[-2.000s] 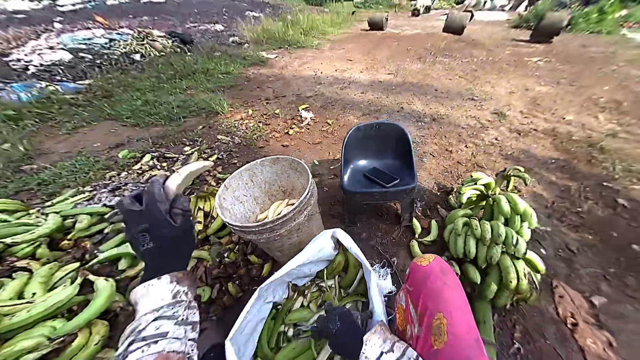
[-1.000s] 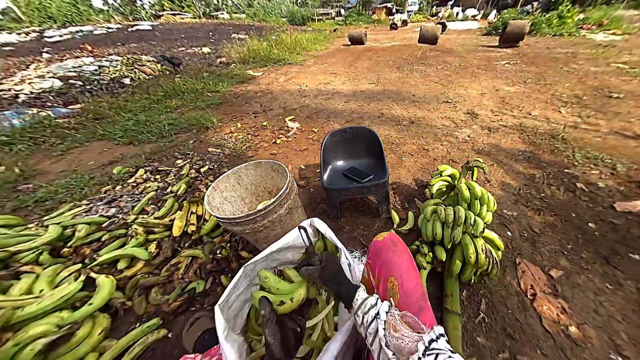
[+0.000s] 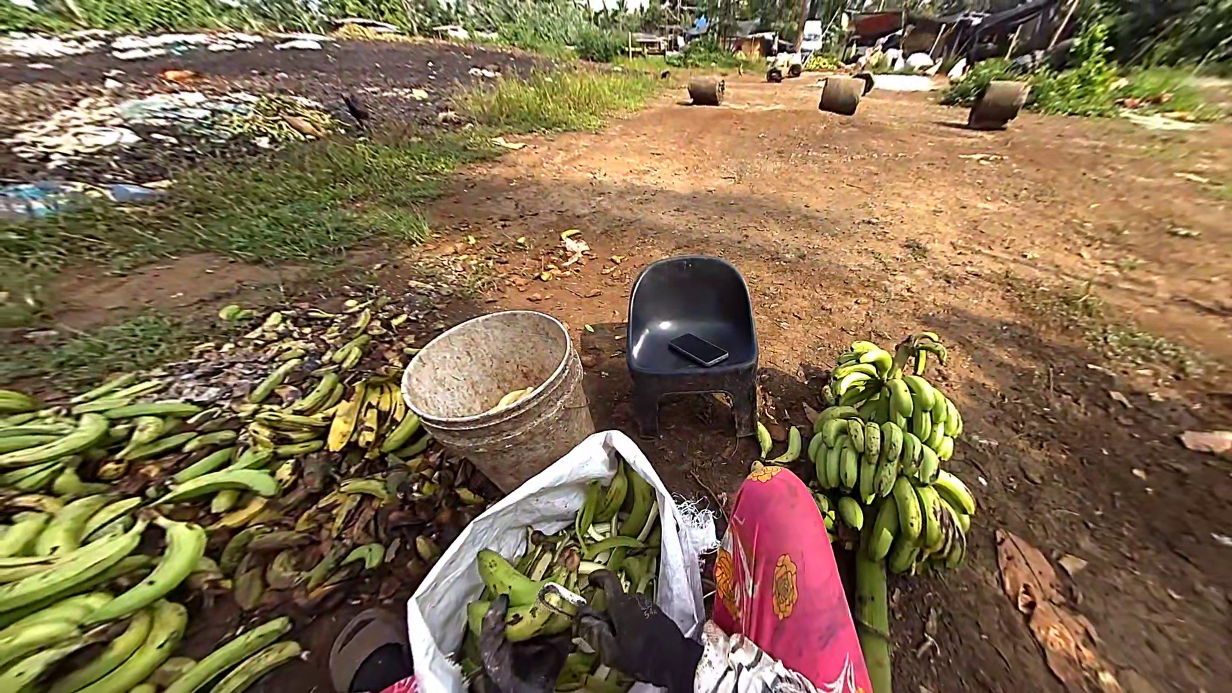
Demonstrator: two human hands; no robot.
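Note:
Both my hands wear dark gloves and are inside the mouth of a white woven sack between my knees. My left hand grips a cluster of green plantains from below. My right hand is at the cluster's right end, its fingers around something with a pale tip near the plantains; whether it is a blade or peel I cannot tell. Green peels and plantains fill the sack around them. A stained bucket stands just beyond the sack, with a pale peeled piece inside.
Loose green plantains and darkened peels cover the ground at left. Beyond the sack stands a small black plastic chair with a phone on it. A large bunch of green bananas or plantains lies at right, its stalk towards me.
Two seconds ago my left hand held a peeled piece up beside the bucket. By one second ago both hands were at the green cluster over the sack, and they are still there.

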